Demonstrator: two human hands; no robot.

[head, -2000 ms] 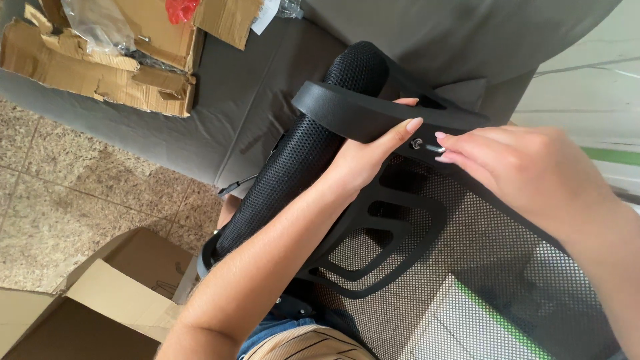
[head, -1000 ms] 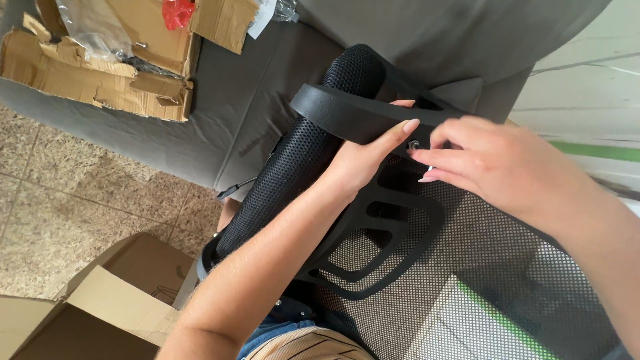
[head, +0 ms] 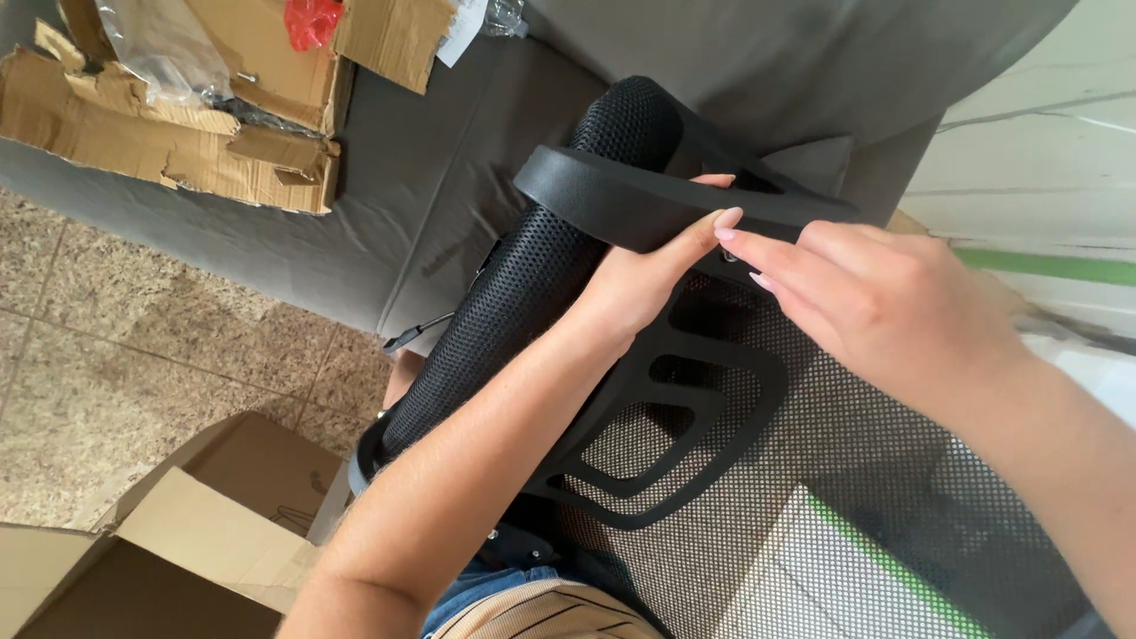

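An office chair with a black mesh seat point(head: 532, 266), a black plastic armrest point(head: 612, 200) and a mesh backrest point(head: 852, 444) lies on its side against me. My left hand point(head: 652, 275) grips the armrest near where it meets the back frame, thumb on the near side and a fingertip showing beyond it. Just right of that thumb, my right hand point(head: 852, 284) has its fingertips at a metal bolt head or hole point(head: 729, 256) in the frame, which they partly cover. Whether the right fingers hold a small tool cannot be seen. Below lies the black plastic lumbar support point(head: 754, 426).
A grey sofa point(head: 426, 142) supports the chair's far side. Torn cardboard packaging point(head: 266, 169) with clear plastic point(head: 169, 53) and a red bag point(head: 312, 22) lies on it. An open cardboard box point(head: 213, 524) stands at lower left on the tiled floor point(head: 160, 328).
A small metal tool visible between my right fingers two seconds ago is no longer plainly seen. The right fingers have shifted about the bolt spot, closer to my left thumb. My left hand keeps its grip.
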